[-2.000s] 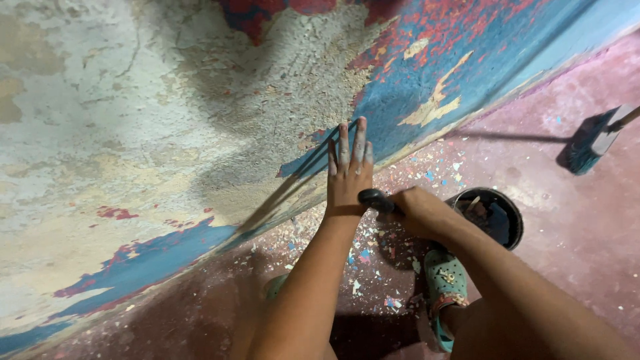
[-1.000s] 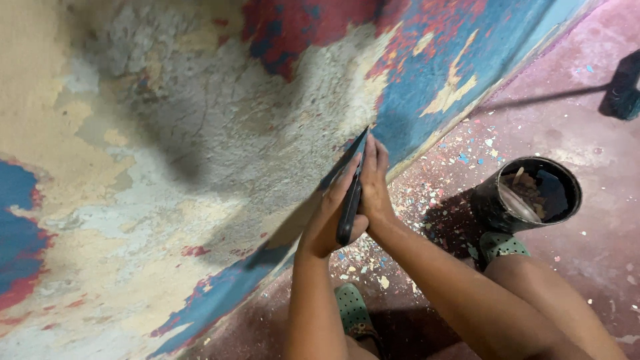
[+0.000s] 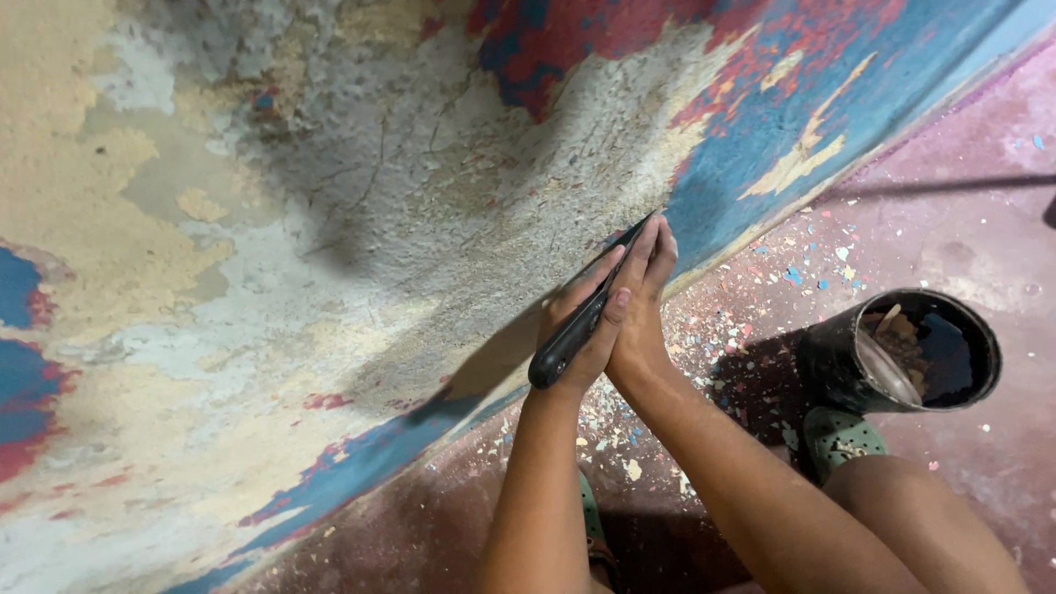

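A scraper with a black handle [image 3: 569,342] lies slanted between my hands, its thin blade edge-on and its tip at the wall [image 3: 462,247], beside blue paint. My left hand [image 3: 582,322] is wrapped around the handle, thumb on the near side. My right hand [image 3: 648,289] presses along the blade from the right with fingers together and extended. Bare plaster and cream, blue and red patches of peeling paint cover the wall. The far side of the blade is hidden.
Paint flakes [image 3: 635,429] are scattered on the reddish floor [image 3: 949,247] along the wall's foot. A black bucket [image 3: 825,355] with dark liquid and debris stands at the right, close to a green clog [image 3: 841,441]. Another clog [image 3: 588,511] shows beside my left forearm.
Two seconds ago my left hand lay spread at the wall and my right hand held the black handle. Now the left hand grips it, with the right against the blade.
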